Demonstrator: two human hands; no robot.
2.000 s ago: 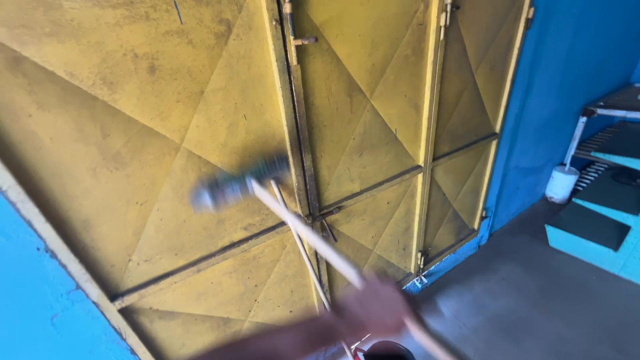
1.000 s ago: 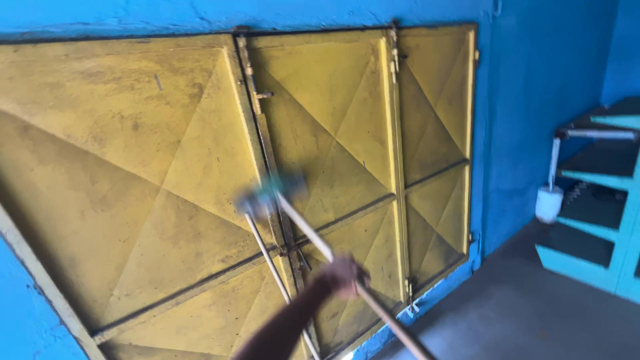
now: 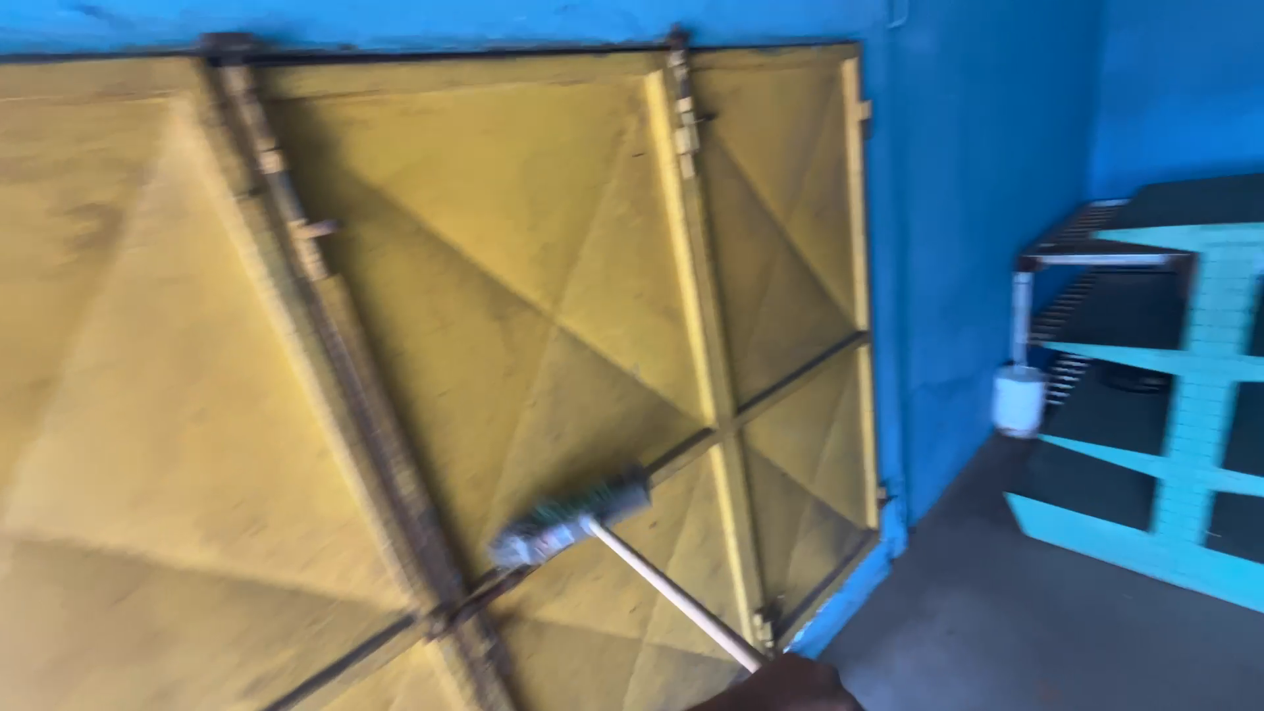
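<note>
A hand (image 3: 790, 683) of mine, at the bottom edge, is closed round the pale handle (image 3: 681, 597) of a long-handled broom; which hand it is, the frame does not settle, though the arm comes in from lower left. The broom head (image 3: 571, 518), blurred, grey with some green, lies against or just before the yellow metal door (image 3: 513, 247), near its dark horizontal bar. My other hand is not in sight.
Blue walls (image 3: 987, 197) surround the door. Turquoise shelving (image 3: 1205, 395) with dark shelves stands at right, beside a white container (image 3: 1019, 400) at a metal rack. Bolts and a latch (image 3: 316, 229) stick out from the door frame. Grey floor (image 3: 948, 612) lies at lower right.
The broom head has moved down and right across the door, from beside the left upright to the middle panel. The thin second stick seen before is out of view.
</note>
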